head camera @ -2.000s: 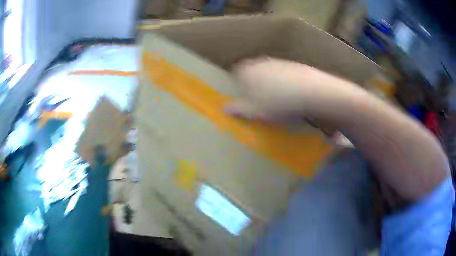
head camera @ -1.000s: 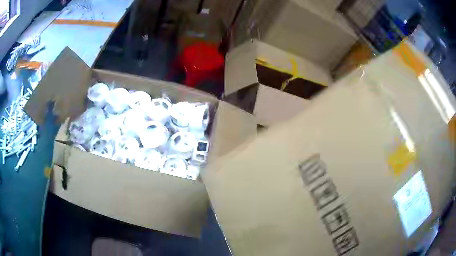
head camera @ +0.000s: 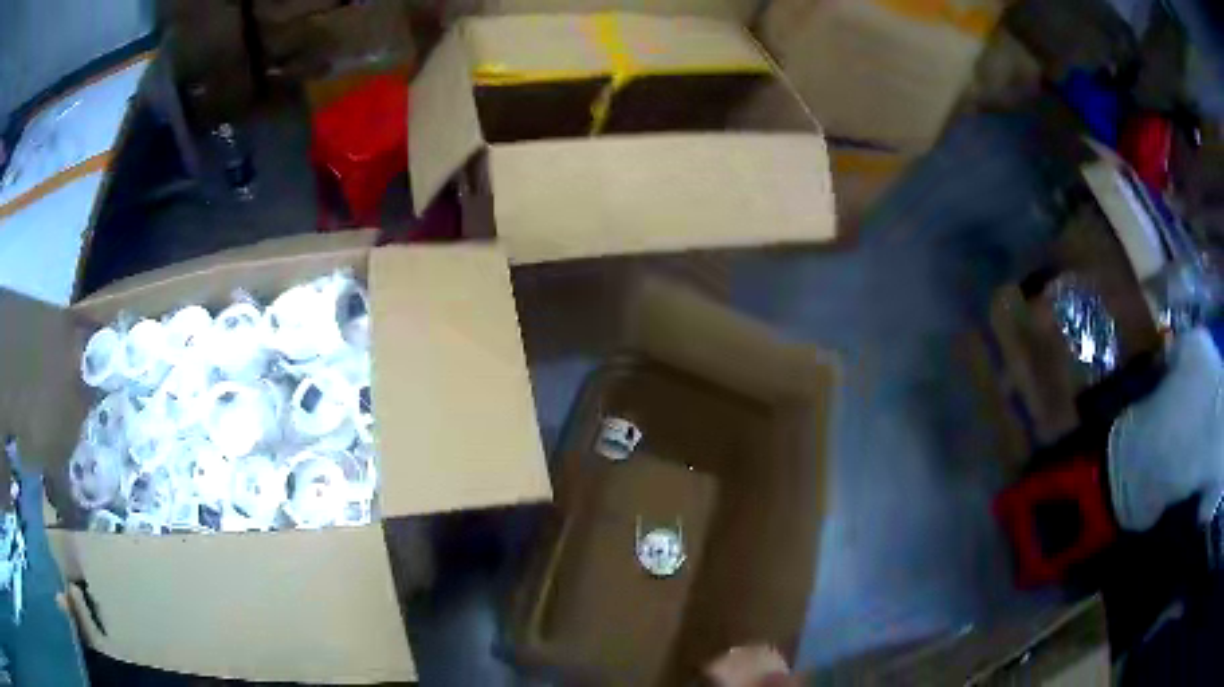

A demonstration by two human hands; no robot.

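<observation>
An open brown carton point(head camera: 752, 443) stands on the floor at lower centre, blurred, its inside showing. Two white round plastic housings lie apart on its bottom: one farther back point(head camera: 619, 438), one nearer with slim prongs point(head camera: 660, 552). Part of a hand, seemingly my right hand point(head camera: 752, 667), shows at the bottom edge beside the carton's near end. It is cut off and blurred, so its grip is hidden. My left hand is out of the picture. The parts box point(head camera: 242, 604) at left is full of white bagged housings point(head camera: 242, 416).
A carton with yellow tape point(head camera: 665, 195) stands open behind. A red stool point(head camera: 360, 148) is at upper left and a red object point(head camera: 1054, 523) at right. The green bench edge point(head camera: 47, 604) is at far left. A person's pale sleeve point(head camera: 1175, 430) shows at the right edge.
The view has swung right. The large printed carton that filled the right side no longer shows its outer face; an open carton's inside with two housings is now visible.
</observation>
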